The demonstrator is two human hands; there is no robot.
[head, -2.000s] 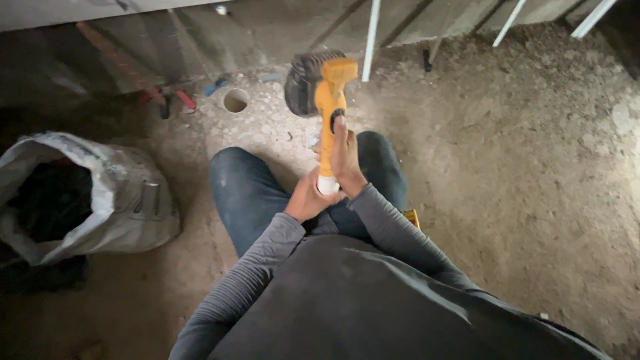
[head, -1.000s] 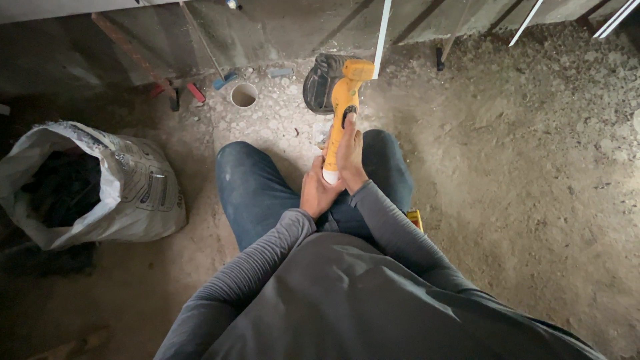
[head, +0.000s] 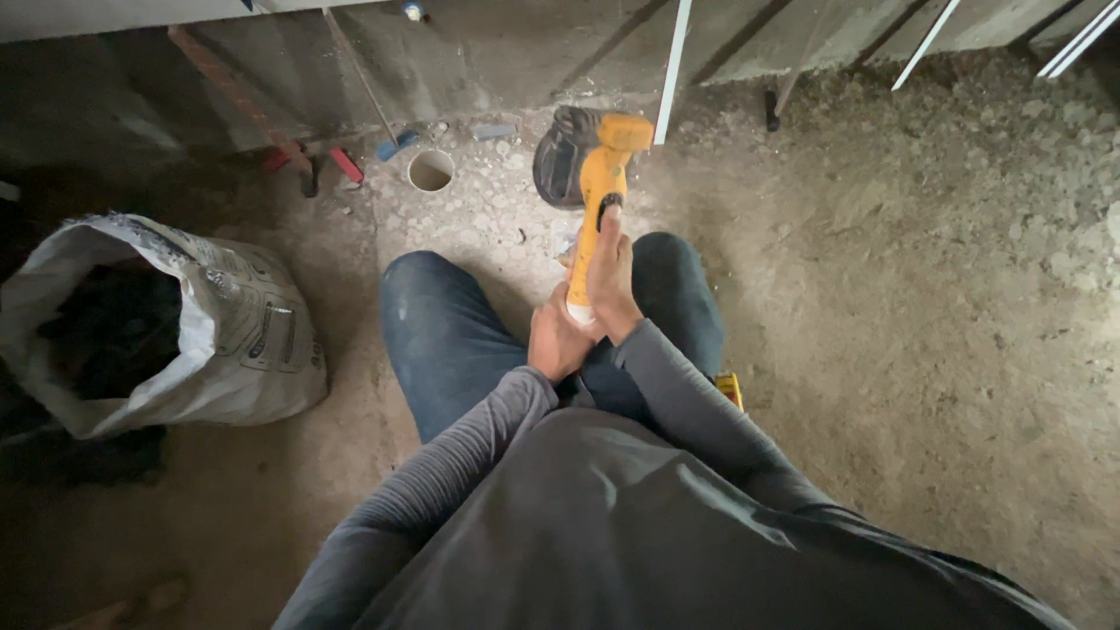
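A yellow handheld power tool (head: 602, 179) with a white base is held upright between my thighs, its yellow head at the top. My right hand (head: 612, 276) is wrapped around its body, the thumb at a black switch. Lower down, my left hand (head: 560, 332) grips it around the white end. Past the tool's head, on the floor, lies a dark round object (head: 558, 162), partly hidden by the tool; what it is I cannot tell.
A white woven sack (head: 254, 337) with dark contents stands at left. Near the wall are a round pipe opening (head: 430, 171), a red block (head: 346, 164), a blue piece (head: 396, 145) and a leaning white strip (head: 672, 70). Something yellow (head: 730, 389) shows beside my right thigh.
Both hands keep their hold on the yellow tool. The view has shifted slightly; nothing else has plainly changed.
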